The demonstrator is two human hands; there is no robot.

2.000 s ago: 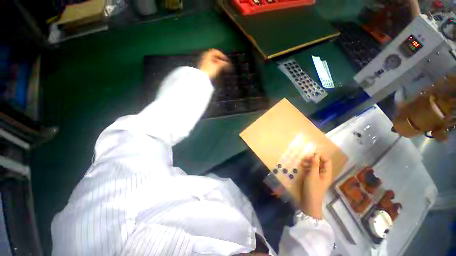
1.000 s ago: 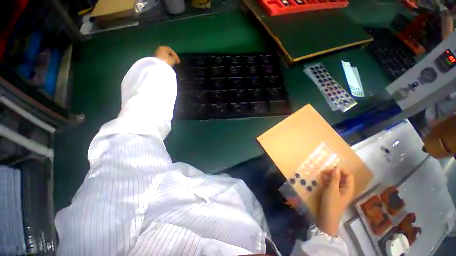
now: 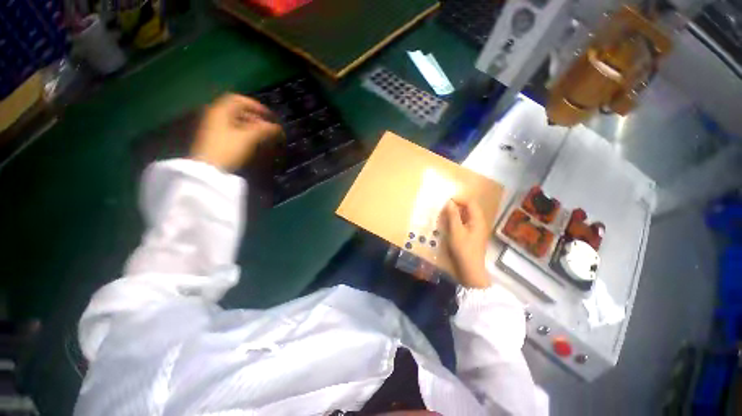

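Observation:
The tan board (image 3: 374, 183) lies at the bench edge with a clear shiny liner (image 3: 429, 201) and several small dark dots (image 3: 421, 239) on it. My right hand (image 3: 467, 242) rests over the board's right part, fingertips together on the liner beside the dots; whether it pinches anything is hidden. My left hand (image 3: 236, 130) is blurred above the black blister tray (image 3: 313, 146), fingers curled together; I cannot tell whether it holds a small part. The hand and sleeve cover part of the tray.
A sheet of die-cut dots (image 3: 405, 96) and a paper slip (image 3: 431, 73) lie behind the tan board. A green-topped board (image 3: 342, 36) is at the back. The white press bed (image 3: 618, 171) at right bears reddish-brown fixtures (image 3: 527, 233) under the brass press head (image 3: 606, 73).
The view has turned to the right, showing more of the press. My left hand has moved from the tray's far left edge to over the tray. My right hand has stayed on the tan board.

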